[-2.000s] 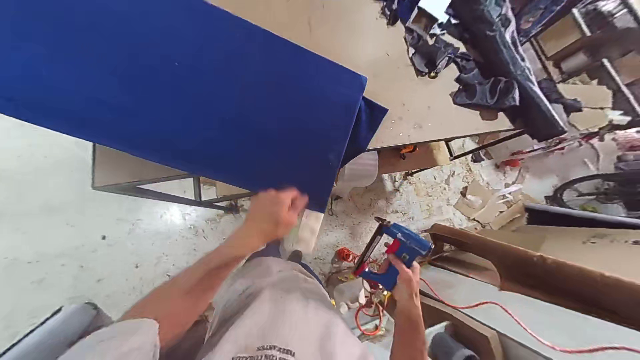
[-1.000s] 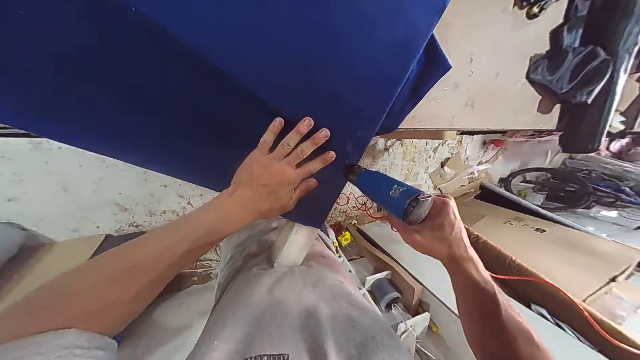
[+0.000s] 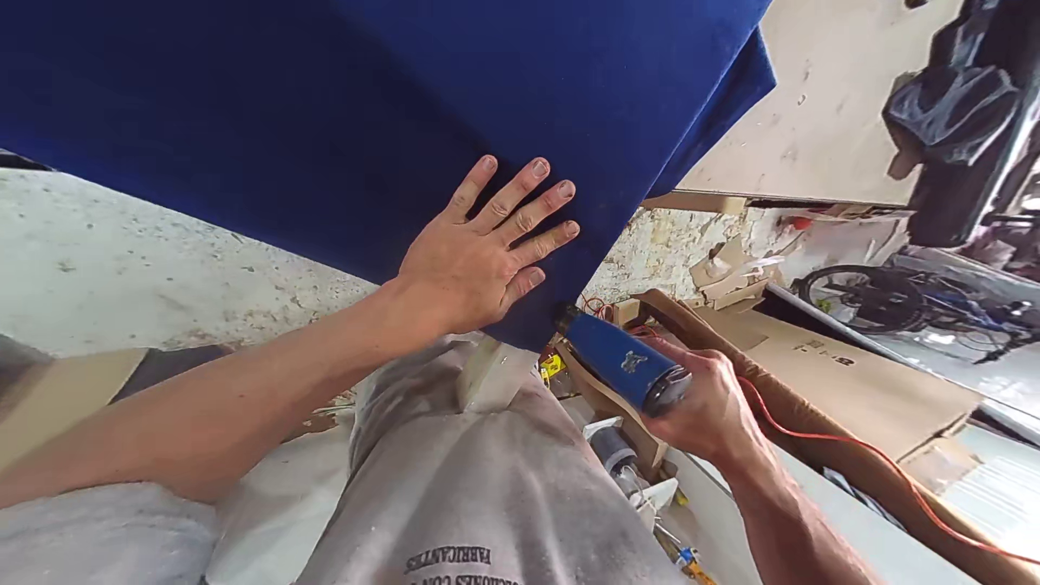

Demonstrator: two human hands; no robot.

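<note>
Blue fabric (image 3: 325, 122) covers a large flat panel that reaches across the upper left. My left hand (image 3: 483, 248) lies flat on it near its lower corner, palm down, fingers spread. In my right hand (image 3: 703, 406) is a blue pneumatic staple gun (image 3: 621, 353), its nose against or very close to the fabric's edge by that corner; the exact contact is hidden. A pale block, perhaps a wooden leg (image 3: 491, 375), projects below the corner against my shirt. A fold of the blue fabric (image 3: 719, 118) hangs out at the panel's right side.
A red air hose (image 3: 845, 439) runs off at the lower right, across cardboard (image 3: 845, 366). A pale board tabletop (image 3: 821, 106) with dark wrapped material (image 3: 955, 114) stands at upper right. A bicycle (image 3: 869, 299) stands beyond. Tools and a roll (image 3: 613, 451) lie below my right hand.
My left hand, closed near the corner two seconds ago, is now spread flat on the fabric. The staple gun has come up from below to the panel's edge. The view has moved closer.
</note>
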